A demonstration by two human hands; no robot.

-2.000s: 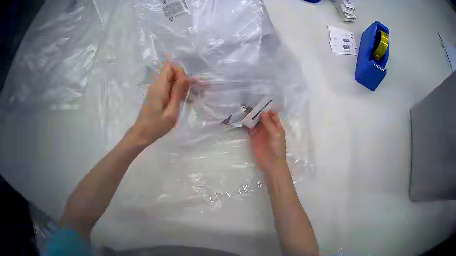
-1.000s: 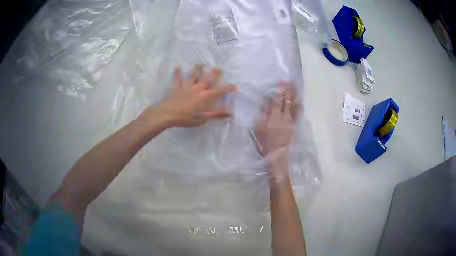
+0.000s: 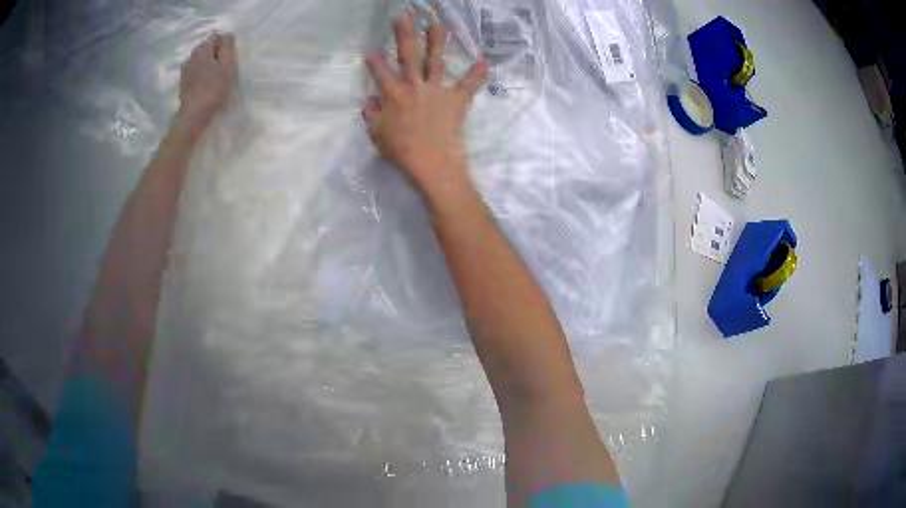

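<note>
A large wrinkled clear poly bag (image 3: 556, 238) lies flat on the white table, around a pale, flat item that shows through it. A printed patch and a white barcode label (image 3: 610, 47) show at its far end. My left hand (image 3: 209, 77) is at the far left with fingers closed on the plastic at the bag's left side; the fingertips are partly unclear. My right hand (image 3: 422, 114) lies palm down on the bag with its fingers spread, holding nothing.
On the right are a blue tape dispenser (image 3: 747, 278), a second blue dispenser (image 3: 717, 74), a blue-edged tape roll (image 3: 691, 107), a small white bundle (image 3: 738, 163) and a label sheet (image 3: 711, 228). A grey block (image 3: 820, 437) stands at the lower right; a paper sheet (image 3: 871, 313) lies beyond.
My left hand has moved left off the middle of the bag and closed on plastic. My right hand has moved left and away from me, fingers spread. The small white item it held earlier is gone from it.
</note>
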